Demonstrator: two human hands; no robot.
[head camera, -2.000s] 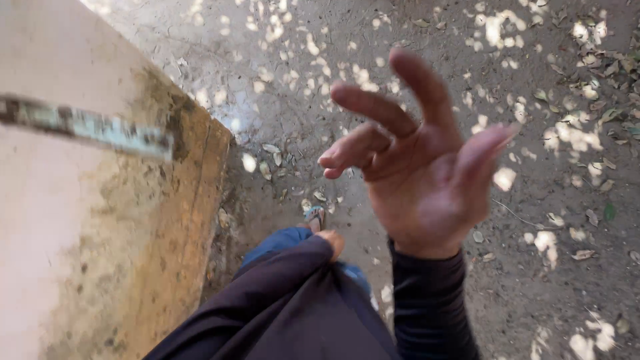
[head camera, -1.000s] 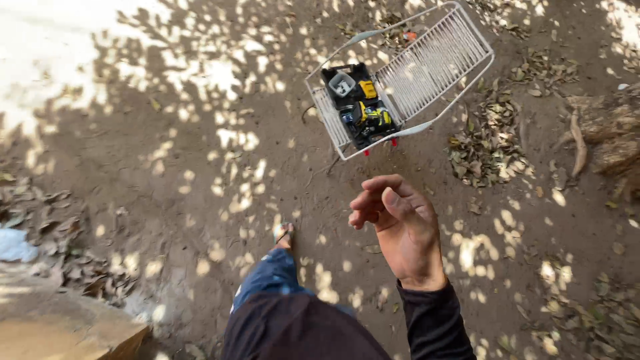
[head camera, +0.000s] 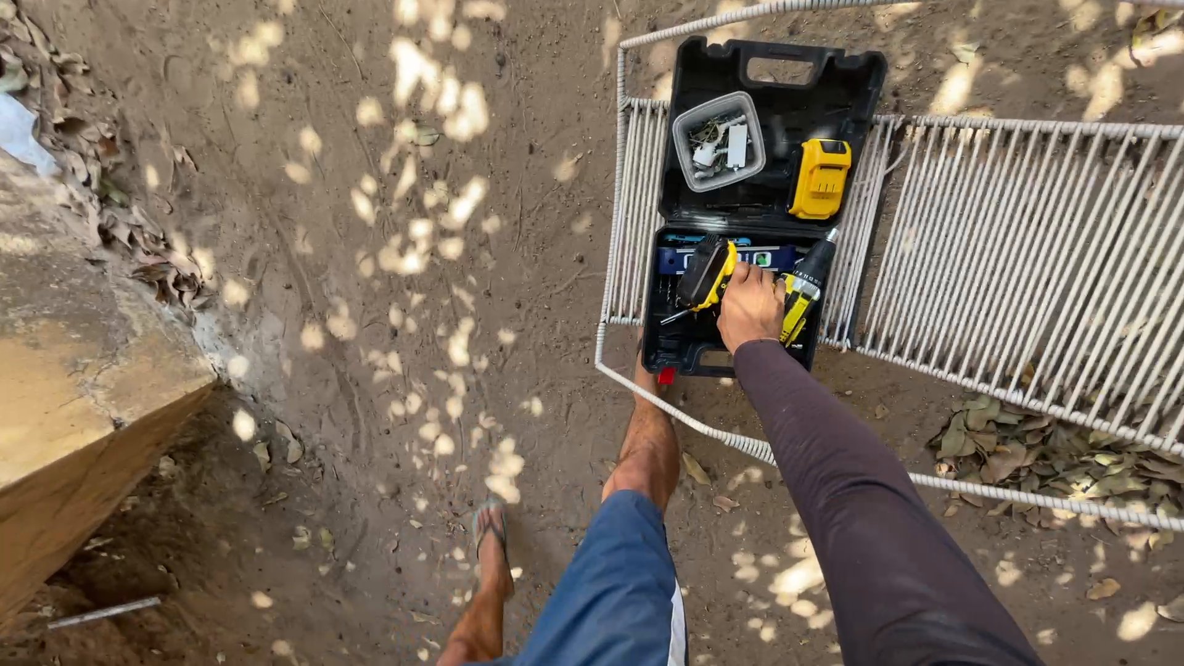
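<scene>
My right hand (head camera: 751, 303) is closed around the handle of a yellow and black cordless drill (head camera: 803, 294), or rests against it; fingers hide the contact. The drill lies in the lower half of an open black plastic tool case (head camera: 680, 356). Left of the hand, its fingers touch the drill's yellow and black base or battery (head camera: 708, 273). A blue spirit level (head camera: 680, 261) lies behind. In the case's upper half are a clear plastic tub (head camera: 683, 153) of small white parts and screws and a yellow battery pack (head camera: 820, 180). My left hand is out of view.
The case rests on a corded lounge chair (head camera: 1017, 268) with a pale wrapped frame. A concrete ledge (head camera: 83, 370) stands at the left. Dry leaves (head camera: 1017, 449) lie under the chair, on dirt ground. My sandalled foot (head camera: 490, 532) is at the lower middle.
The view has moved from the ledge to the chair. My right hand, raised in the air in both earlier frames, is now down in the tool case.
</scene>
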